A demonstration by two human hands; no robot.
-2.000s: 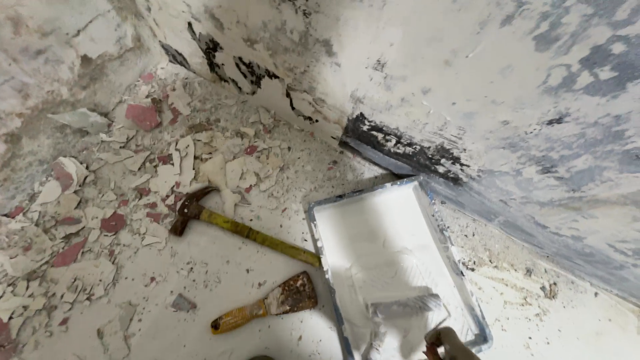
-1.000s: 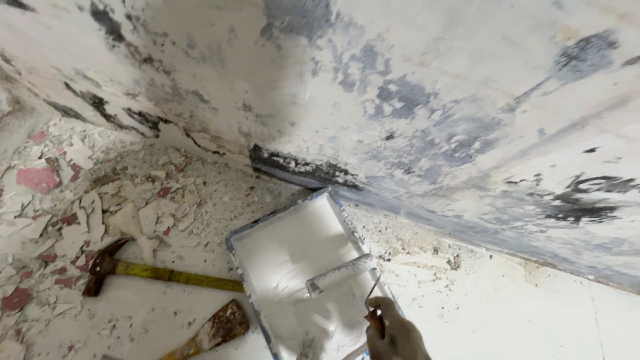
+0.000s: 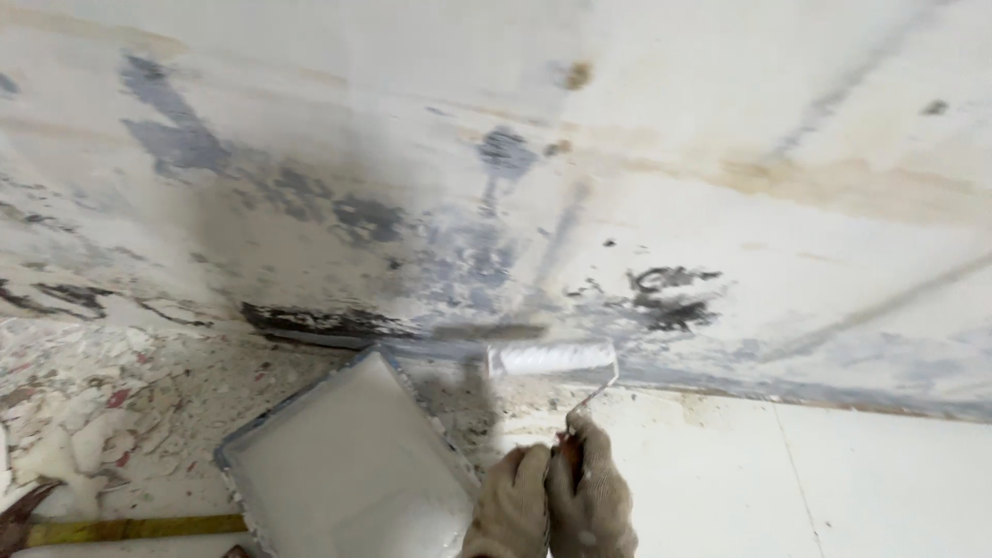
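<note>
A paint roller [image 3: 552, 358], its sleeve coated white, is raised near the foot of the patchy wall [image 3: 496, 232]. My right hand [image 3: 593, 492], in a beige knit glove, grips its reddish-brown handle. Close against it on the left, my gloved left hand [image 3: 510, 502] is also closed at the handle; how much of the handle it holds is partly hidden. Left of both hands lies a blue-edged paint tray [image 3: 356, 457] with white paint in it. The roller's wire frame bends down from the sleeve's right end to the handle.
Flaked paint and plaster chips [image 3: 85, 418] cover the floor at the left. A hammer with a yellow handle [image 3: 139, 528] lies beside the tray, its head at the left edge. Dark stains mark the lower wall, and pale floor [image 3: 721, 473] extends to the right.
The roller has moved out of the tray to the base of the wall. My left hand has come into view beside the right one. The view has swung right, towards the wall.
</note>
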